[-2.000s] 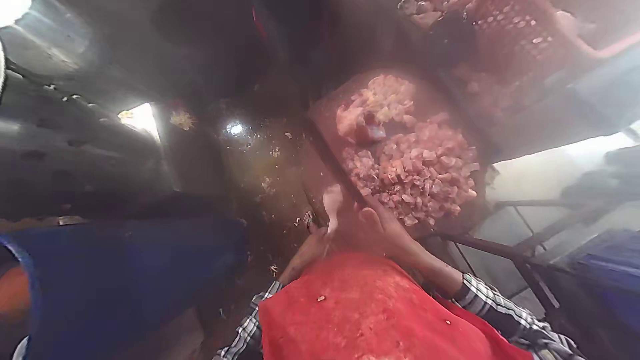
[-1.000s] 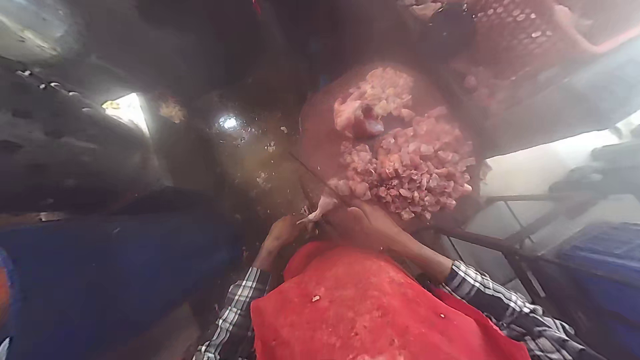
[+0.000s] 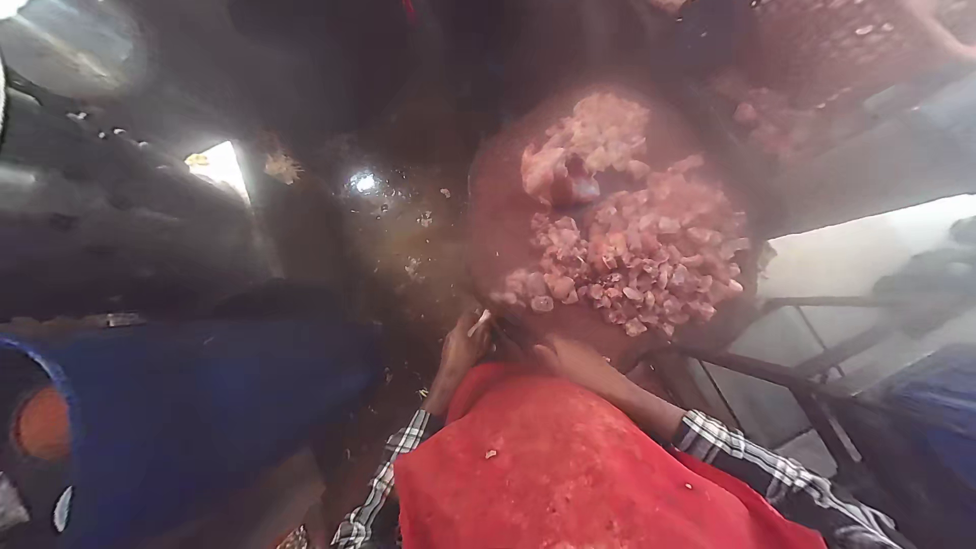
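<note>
My left hand (image 3: pixel 465 341) is closed around a small pale piece (image 3: pixel 479 322), perhaps meat or bone, at the near left edge of a round reddish board (image 3: pixel 496 244). Beside it, low over the board's near edge, is my right hand (image 3: pixel 555 357); its fingers are blurred and partly hidden, and whether it grips anything cannot be told. A heap of small cut raw meat pieces (image 3: pixel 656 252) covers the right part of the board, with a few pieces (image 3: pixel 534 290) at its near left. Behind lies a larger lump of pale, fatty meat (image 3: pixel 595 141).
A blue barrel (image 3: pixel 206 412) lies at the lower left. A wet, dark surface with scraps (image 3: pixel 412 252) borders the board. Dark metal frame bars (image 3: pixel 762 370) and a blue container (image 3: pixel 938 412) are at the right. A reddish perforated basket (image 3: pixel 831 38) stands at the upper right.
The thin dark blade seen between my hands one second ago no longer shows plainly. Small pieces now lie at the heap's near left, where two seconds ago the board was bare. My hands have drawn slightly apart.
</note>
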